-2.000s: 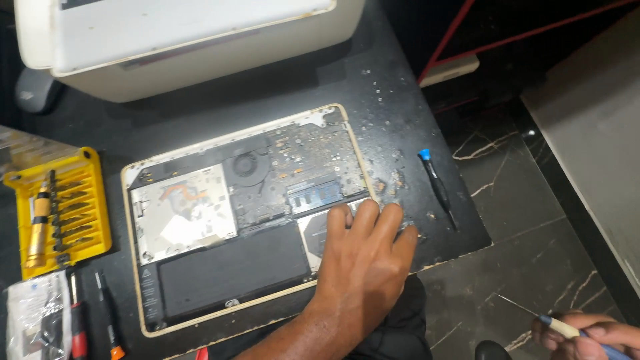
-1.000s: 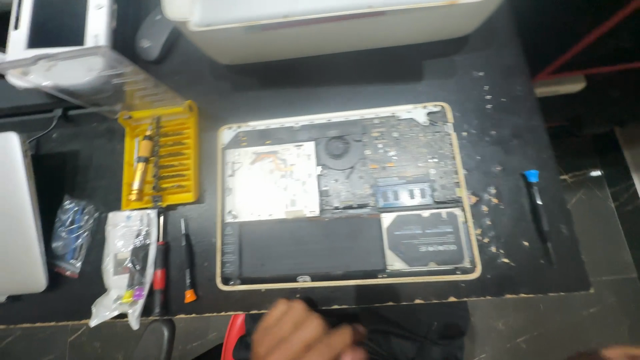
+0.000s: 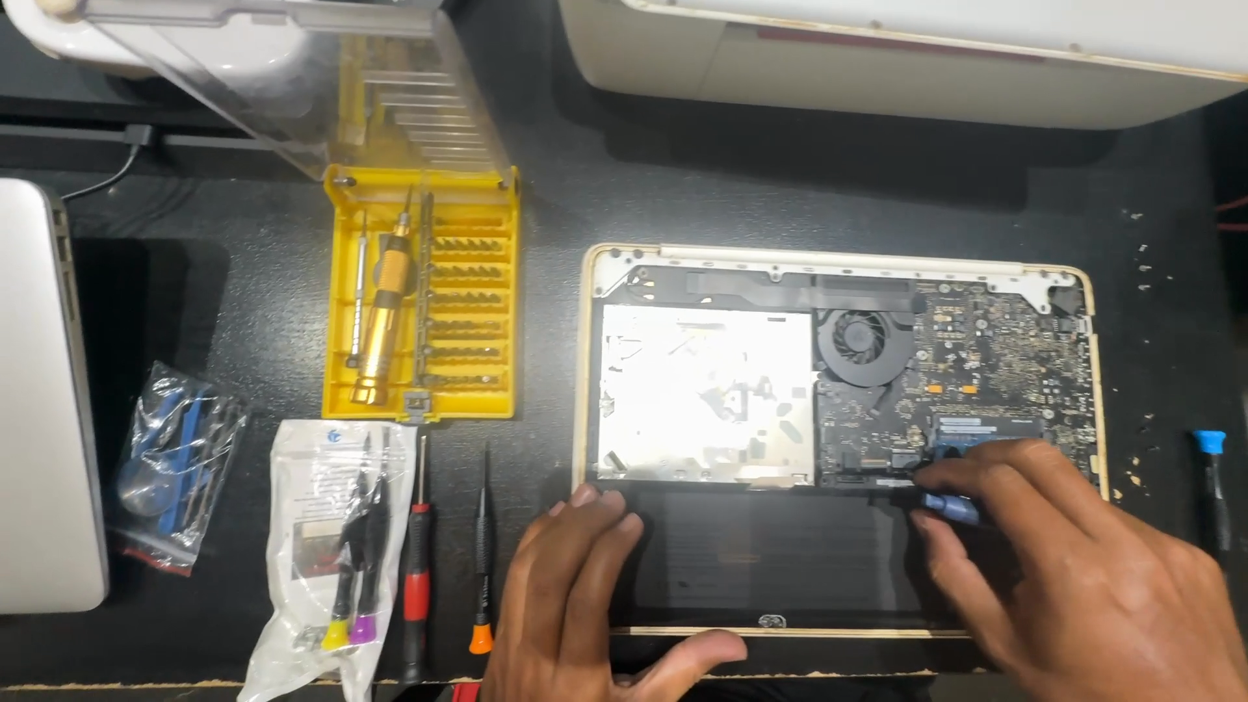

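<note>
An opened white laptop (image 3: 842,261) lies with its internals showing: a fan (image 3: 864,341), a circuit board (image 3: 1014,341), a silvery optical drive (image 3: 707,390) and a black battery (image 3: 760,556). My left hand (image 3: 585,604) rests over the laptop's lower left corner, thumb on the front edge, holding nothing that I can see. In my right hand (image 3: 1082,575), between thumb and fingers, is a small tool with a blue handle end (image 3: 951,507), over the board's lower edge beside the battery. Its tip is hidden. My right hand covers the lower right part of the laptop.
A yellow bit case (image 3: 336,292) with a raised clear lid stands left of the laptop. Nearer lie bagged tools (image 3: 331,546), a red-black screwdriver (image 3: 416,575) and an orange-ended one (image 3: 483,575). A blue-capped screwdriver (image 3: 1212,487) and small screws (image 3: 1143,268) lie right; a white casing (image 3: 838,78) stands behind.
My right hand has come onto the laptop with the blue-ended tool. My left hand now rests at its left corner. The view has moved closer.
</note>
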